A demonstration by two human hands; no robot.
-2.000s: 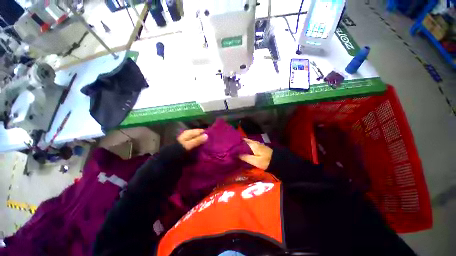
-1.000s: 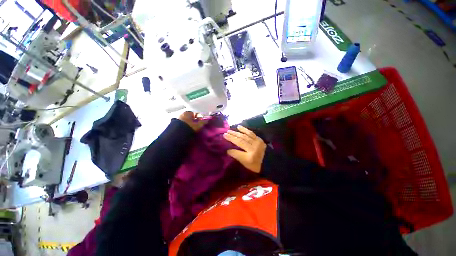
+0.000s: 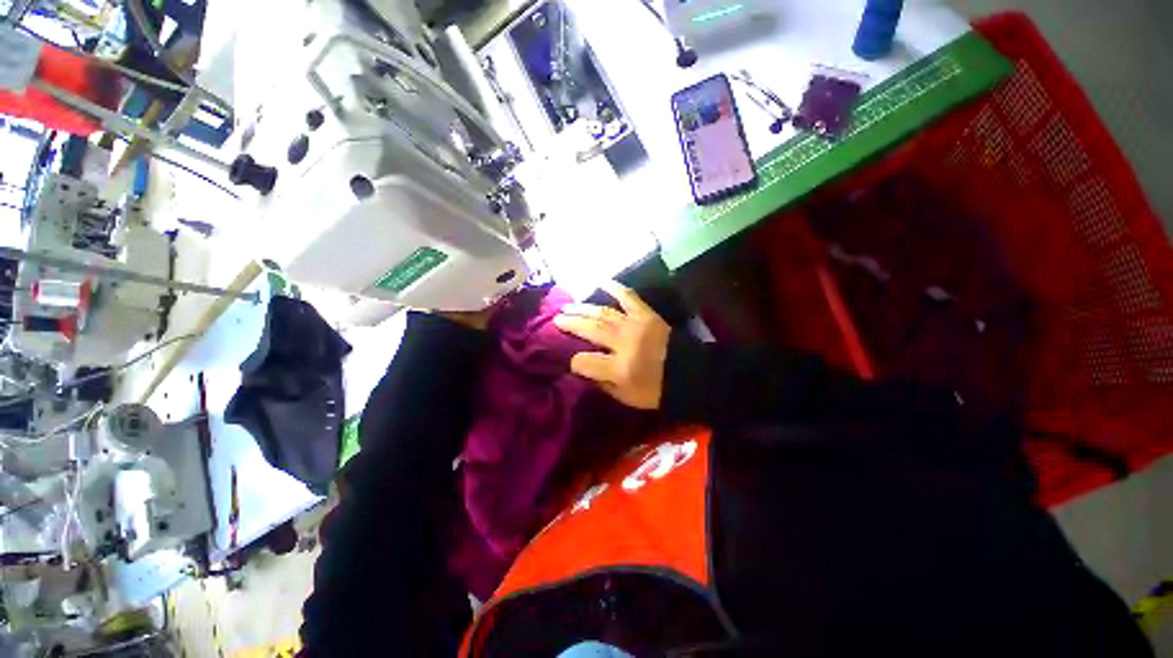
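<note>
The purple garment piece [image 3: 521,424] runs from my lap up to the front of the white sewing machine head [image 3: 386,206], bunched near the needle area, which the head hides. My right hand [image 3: 623,347] lies on the cloth's right edge with its fingers spread and pointing towards the machine. My left hand [image 3: 466,316] is mostly hidden behind the machine head and my black sleeve; only a sliver shows beside the cloth, and its fingers cannot be seen.
A smartphone [image 3: 713,139], a purple packet [image 3: 827,103] and a blue thread cone [image 3: 877,28] are on the table behind its green edge [image 3: 849,142]. A red crate [image 3: 1093,167] with purple cloth stands at right. Dark cloth [image 3: 293,386] lies at left. Another machine [image 3: 142,495] stands further left.
The cloth has gone from being held up in both hands below the table edge to the needle area. The view has turned and come closer, and the machine head now covers most of my left hand.
</note>
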